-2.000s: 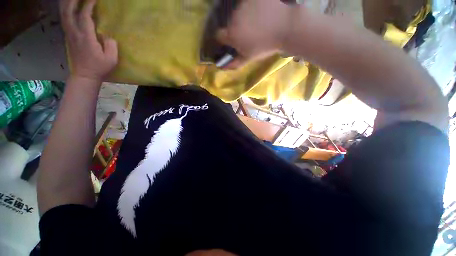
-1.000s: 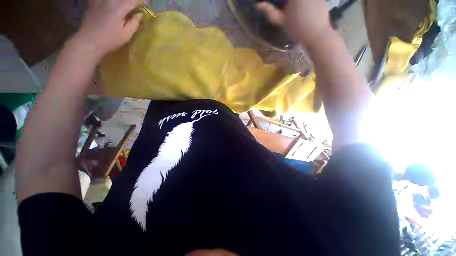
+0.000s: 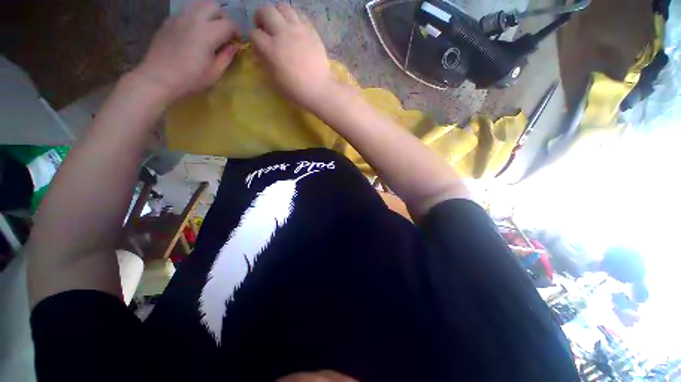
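Note:
The yellow scalloped panel (image 3: pixel 224 116) lies along the table's near edge, its wavy edge facing away from me. My left hand (image 3: pixel 187 48) and my right hand (image 3: pixel 295 56) are close together at the top, with the fingertips of both pinching the panel's far edge between them. The fingertips partly hide that edge. The black steam iron (image 3: pixel 455 45) lies on its side at the upper right, apart from both hands, with its silver soleplate rim to the left and a hose at its rear.
A grey speckled cover (image 3: pixel 358 45) lies under the work. Scissors (image 3: pixel 532 123) lie right of the panel. Brown material (image 3: pixel 597 37) and a smaller yellow piece (image 3: pixel 606 93) are at the far right. A brown sheet (image 3: pixel 67 45) is at the upper left. Wooden stools stand below the table.
My right hand has let go of the iron, which now rests at the upper right, and has moved left to the panel's edge beside my left hand. My left hand now pinches that edge.

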